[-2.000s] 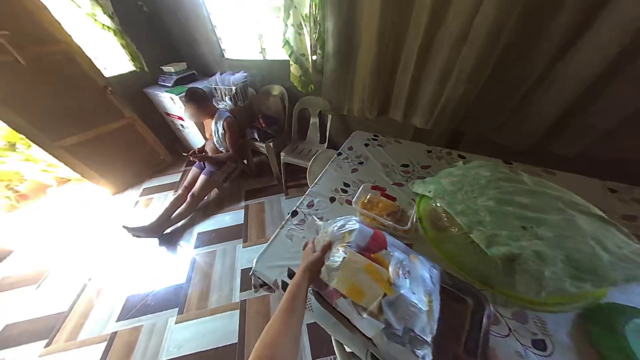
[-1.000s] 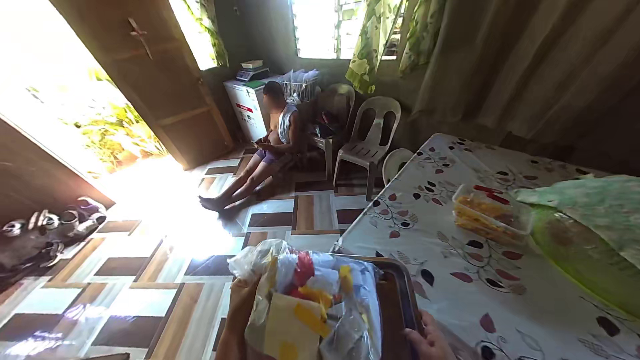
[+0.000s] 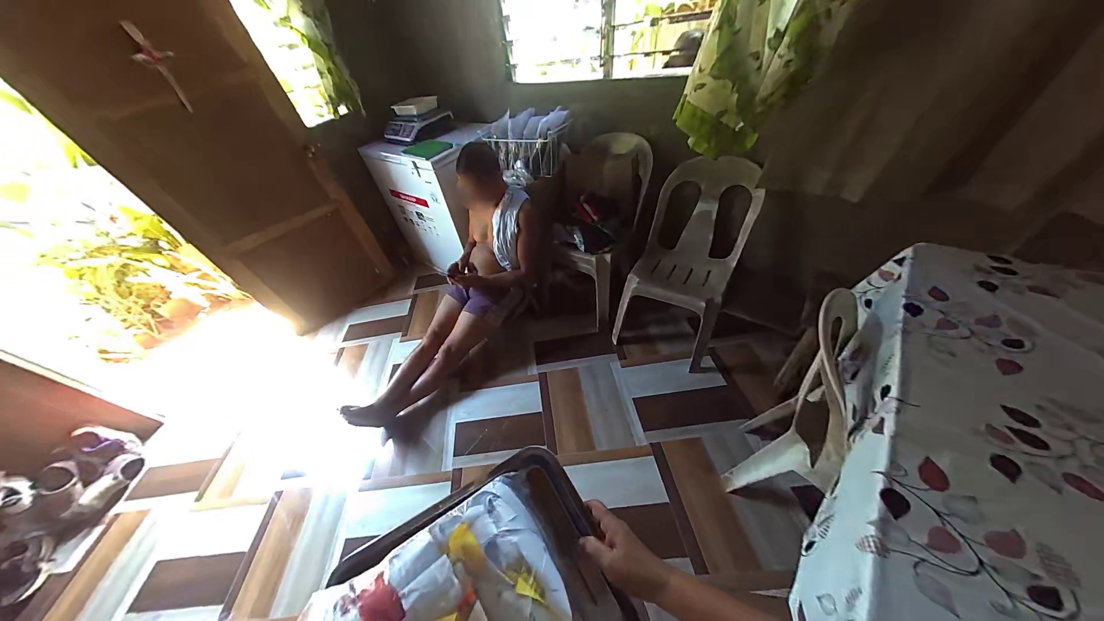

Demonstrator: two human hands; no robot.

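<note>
A dark rectangular tray (image 3: 569,509) is at the bottom middle of the head view, tilted, its near part cut off by the frame edge. My right hand (image 3: 617,548) grips its right rim, fingers curled over the edge. On the tray lies a clear plastic bag of packets (image 3: 466,556), white with red and yellow parts. My left hand is not in view.
A table with a leaf-patterned cloth (image 3: 966,414) stands at the right, a plastic chair (image 3: 828,414) against it. Ahead, a person (image 3: 492,233) sits on the floor, legs stretched out, near a white chest freezer (image 3: 423,207) and more chairs (image 3: 690,250). Shoes (image 3: 78,483) lie at the left.
My left hand, on the bag earlier, has left the view. The tray with the bag is now away from the table, over the floor. The view has swung left.
</note>
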